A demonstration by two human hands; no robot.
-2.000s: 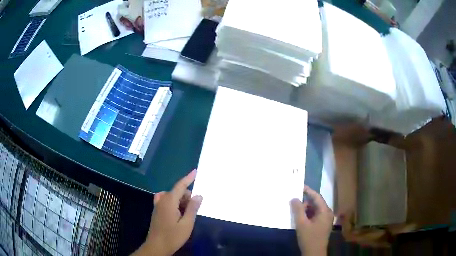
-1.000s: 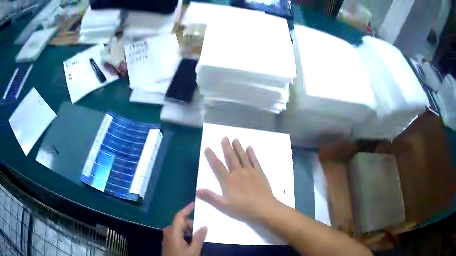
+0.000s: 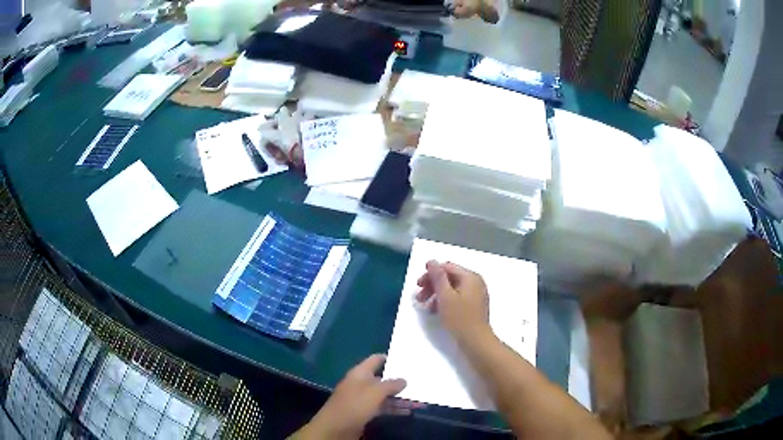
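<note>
A bright white sheet (image 3: pixel 481 361) lies flat at the bench's front edge, with small dark marks near its right side. My left hand (image 3: pixel 365 395) is at its lower left corner, thumb over the edge, gripping it. My right hand (image 3: pixel 455 296) is over the upper part of the sheet with its fingers bent in; whether it pinches anything is hidden. A blue solar cell string (image 3: pixel 283 279) with white side bands lies to the left on a grey-green base sheet (image 3: pixel 185 241).
Tall white sheet stacks (image 3: pixel 481 137) stand behind the work. A dark phone (image 3: pixel 388 184) and handwritten notes (image 3: pixel 343 146) lie left of them. An opened carton (image 3: pixel 605 344) is at right, a wire mesh tray (image 3: pixel 112 365) at lower left. A person's hand (image 3: pixel 476 9) shows at the top.
My right hand went from the sheet's right edge to flat on top, then curled its fingers further up. My left hand stays at the lower left. The camera view has shifted.
</note>
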